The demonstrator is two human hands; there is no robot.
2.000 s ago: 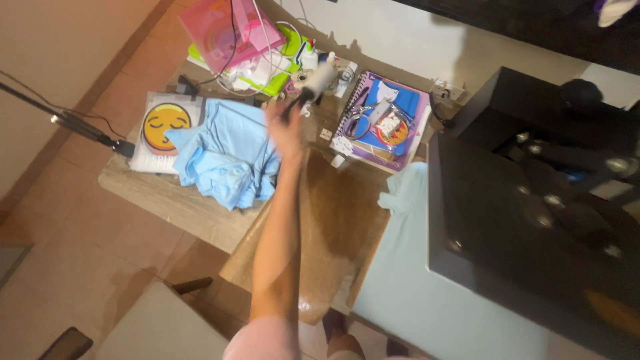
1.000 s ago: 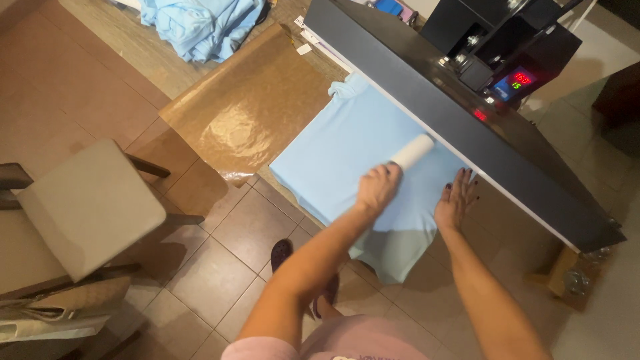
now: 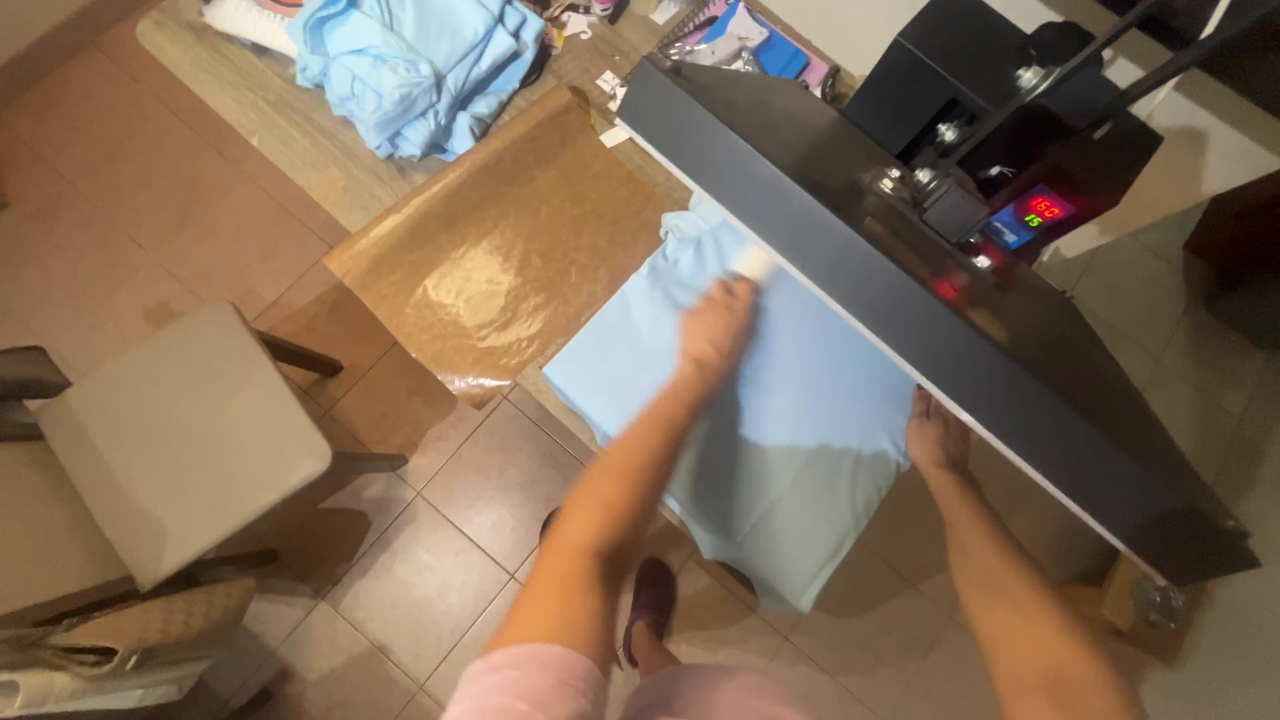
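Note:
A light blue garment [image 3: 800, 370] lies spread on the lower plate of a heat press [image 3: 850, 270], its near end hanging over the edge. My left hand [image 3: 718, 325] grips a white lint roller [image 3: 755, 262], blurred, over the cloth; the roller's far part is close to the raised upper plate. At the garment's right edge is my right hand [image 3: 938, 430], its fingertips partly hidden beneath the upper plate's edge; whether it pinches the cloth does not show.
Left of the press, brown glossy sheet [image 3: 500, 270] overhangs the wooden table [image 3: 350, 190]. A crumpled blue garment [image 3: 420, 70] and a spiral notebook [image 3: 820, 70] lie farther back. A chair [image 3: 190, 440] stands at left. The press display [image 3: 1035, 215] is lit.
The left hand has brought the lint roller from the table to the spread garment, then toward its far left part. The right hand has moved from on top of the cloth to its right edge.

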